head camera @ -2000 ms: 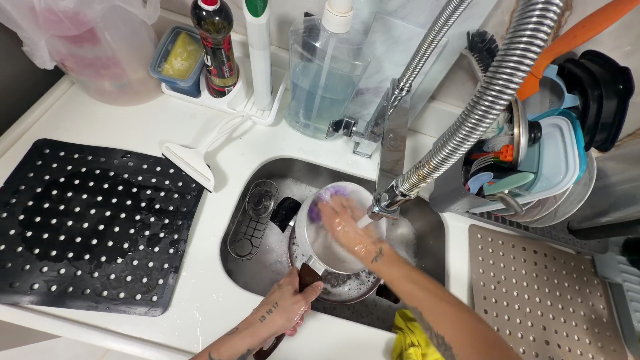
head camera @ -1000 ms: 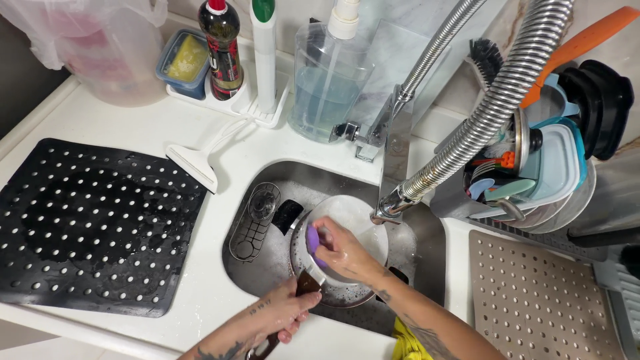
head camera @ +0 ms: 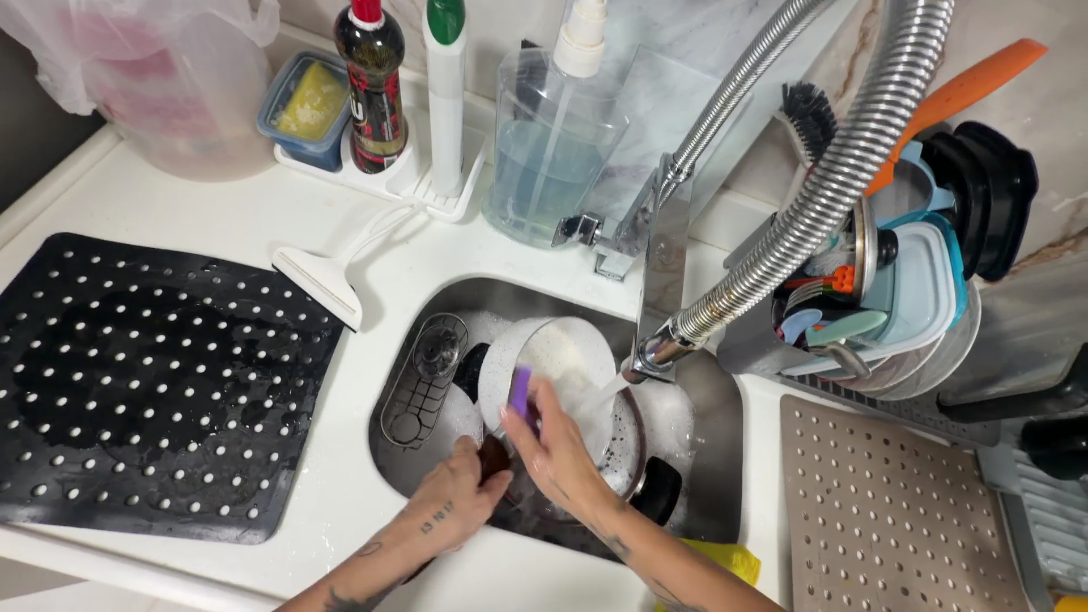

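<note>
My left hand (head camera: pixel 455 501) grips the dark brown handle (head camera: pixel 495 459) of a white saucepan (head camera: pixel 557 348), which is tilted in the steel sink (head camera: pixel 731 433). My right hand (head camera: pixel 548 433) pinches a purple sponge (head camera: pixel 521 393) against the pan's near left rim. Water runs from the spring-hose faucet (head camera: pixel 659 353) into the pan. Beneath it lies a larger pot (head camera: pixel 633 450) with black side handles, amid suds. A wire caddy (head camera: pixel 425 382) hangs at the sink's left side.
A black perforated mat (head camera: pixel 161 382) and a white squeegee (head camera: pixel 319 285) lie left. Behind stand a soap dispenser (head camera: pixel 544 170), a dark bottle (head camera: pixel 371 93) and a tub with a yellow sponge (head camera: pixel 310 102). A loaded dish rack (head camera: pixel 748 331), beige mat (head camera: pixel 892 510) and yellow cloth (head camera: pixel 727 561) are right.
The saucepan has tipped over to its side, and its inside now faces the water stream. My right hand has moved from inside the pan to its rim with the purple sponge.
</note>
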